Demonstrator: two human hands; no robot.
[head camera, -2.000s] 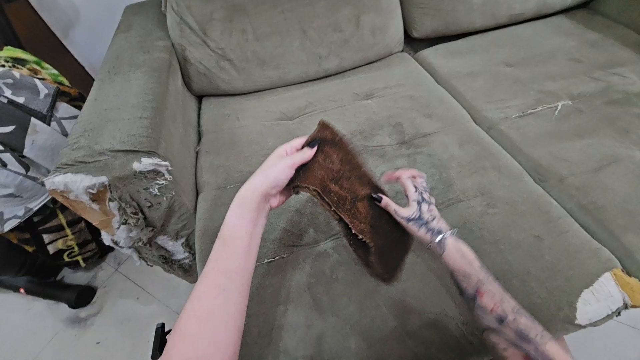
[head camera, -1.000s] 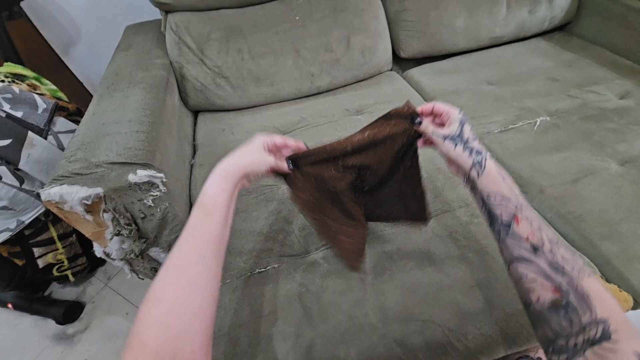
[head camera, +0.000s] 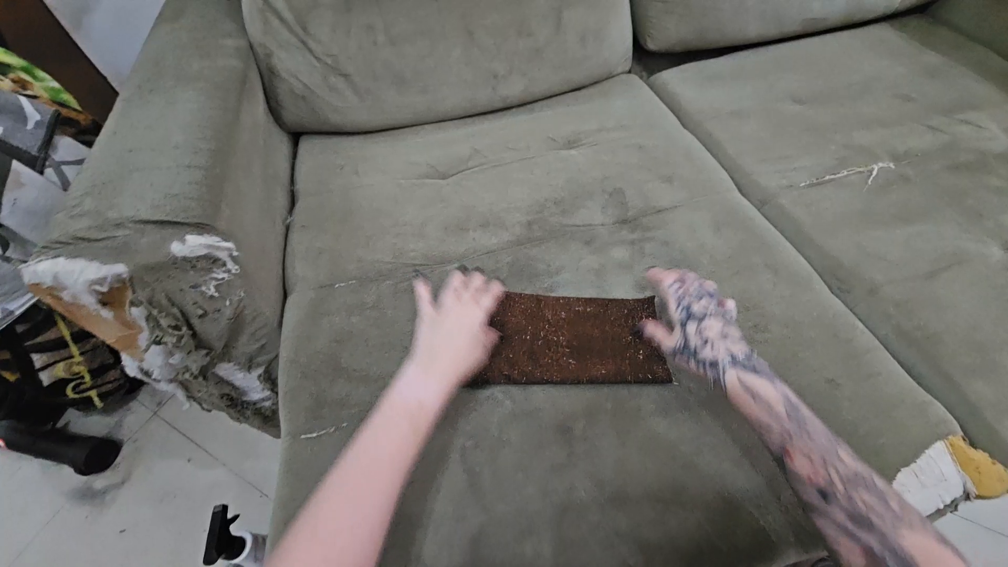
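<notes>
A brown cloth (head camera: 575, 339), flat and roughly rectangular, lies on the green-grey sofa seat cushion (head camera: 504, 205). My left hand (head camera: 461, 327) rests at the cloth's left end, fingers spread, partly covering its edge. At the right end is my tattooed right hand (head camera: 693, 319), its thumb by the cloth's edge and its fingers apart over the cushion. Both hands are slightly blurred, and neither has the cloth visibly pinched.
The sofa's left armrest (head camera: 181, 157) is torn at the front, with white stuffing showing. A second seat cushion (head camera: 882, 118) has a frayed tear. At the lower left, a black spray-bottle head (head camera: 224, 535) stands beside the sofa. A black cylindrical object (head camera: 63, 447) lies over the tiled floor.
The cloth, held up and sagging between both hands a second ago, now lies flat on the cushion. Both hands have come down and let go of its edges.
</notes>
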